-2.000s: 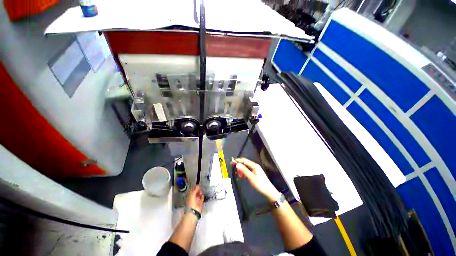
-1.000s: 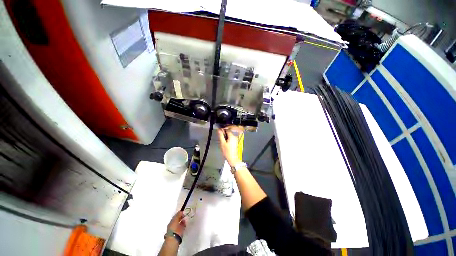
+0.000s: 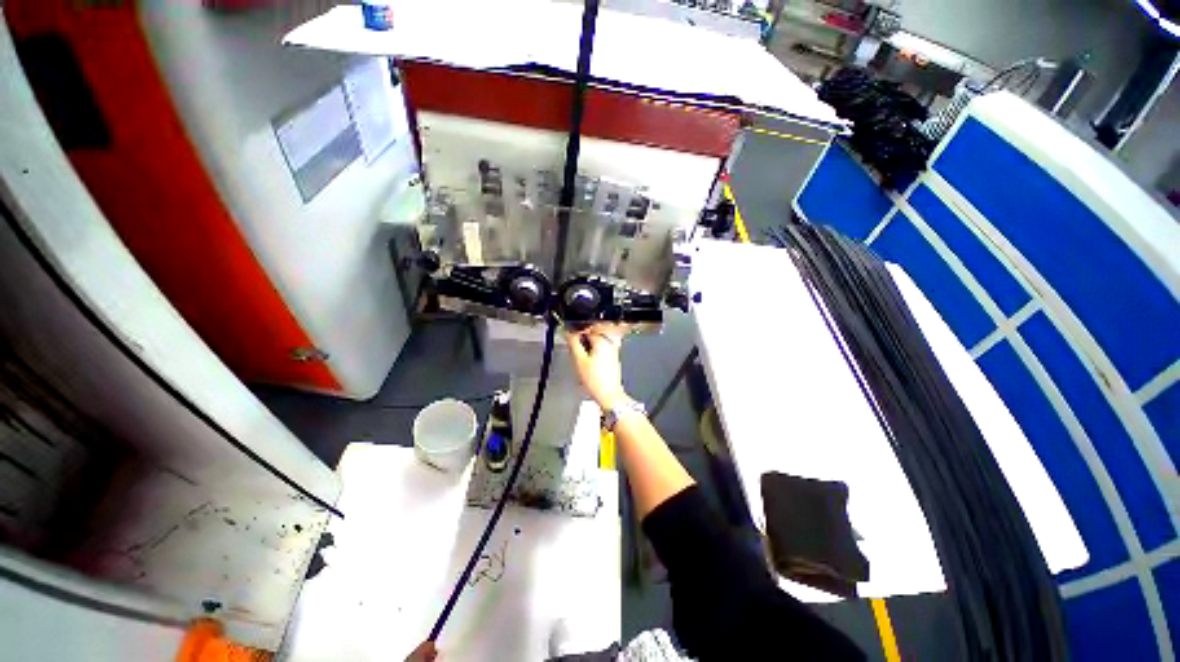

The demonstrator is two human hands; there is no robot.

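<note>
A long thin black strap (image 3: 531,420) runs from the top of the view down between the two inking rollers (image 3: 557,298) of the edge-painting machine (image 3: 569,117), then curves down and left. My left hand (image 3: 423,652) is at the bottom edge, mostly cut off, at the strap's lower end. My right hand (image 3: 594,347) is raised just below the rollers, close beside the strap; its fingertips are bunched and too small to show whether they grip anything. A thick strap stack (image 3: 906,414) lies along the white table (image 3: 789,401) at the right.
A dark brown cloth or leather piece (image 3: 813,528) lies on the table. A white bucket (image 3: 447,433) and a black bottle (image 3: 497,433) stand below the machine. The oven (image 3: 168,349) is at the left. Blue partitions (image 3: 1035,233) stand at the right. A blue-capped bottle (image 3: 377,16) is on the machine-top sheet.
Over two seconds my right hand has moved up to just below the rollers. My left hand has moved down and left with the strap, which now bows, and is nearly out of view.
</note>
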